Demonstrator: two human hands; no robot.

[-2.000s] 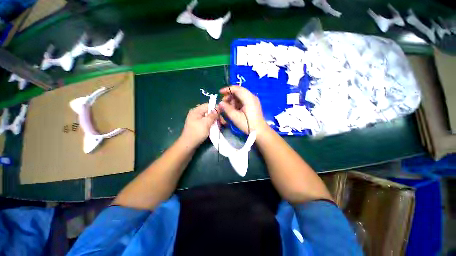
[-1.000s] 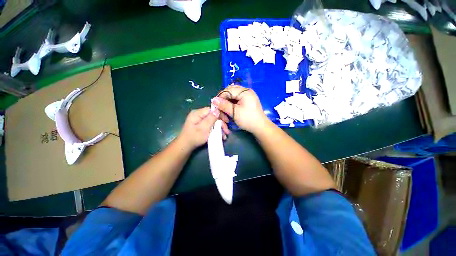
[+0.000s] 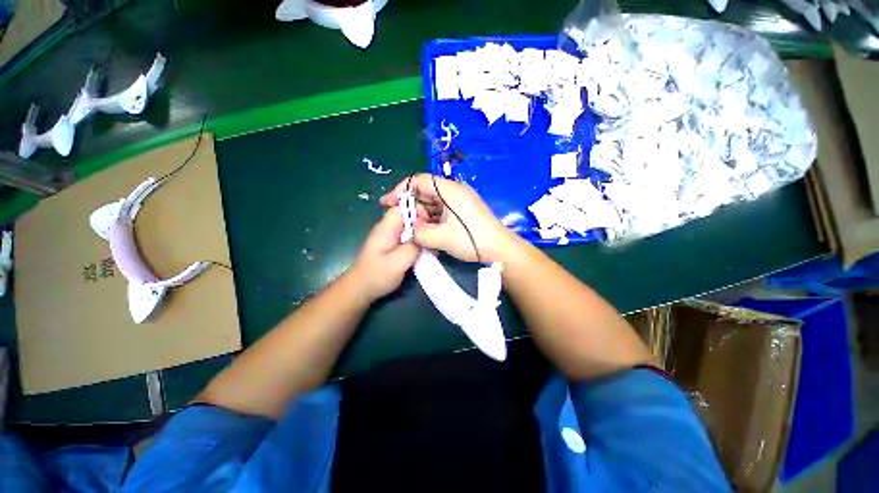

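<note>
A white cat-ear headband (image 3: pixel 448 294) hangs below my hands, its pointed ear towards me at the lower right. My left hand (image 3: pixel 387 248) grips the headband near its upper end, bare fingers closed on it. My right hand (image 3: pixel 461 220) pinches the same end from the right. The narrow white end (image 3: pixel 407 214) stands up between the fingers. A thin dark wire (image 3: pixel 463 220) loops over my right hand towards the other end. Some fingertips are hidden behind the band.
A blue tray (image 3: pixel 492 173) holds flat white pieces, and a clear bag (image 3: pixel 699 130) of white pieces overlaps it. A sample headband (image 3: pixel 125 252) lies on cardboard (image 3: pixel 63 332) at left. More headbands (image 3: pixel 111 101) stand on the far belt. An open carton (image 3: pixel 737 361) is at lower right.
The headband has swung to the right and its ear now points lower right. Its upper end now stands between my fingers. The headbands on the belt have shifted slightly left.
</note>
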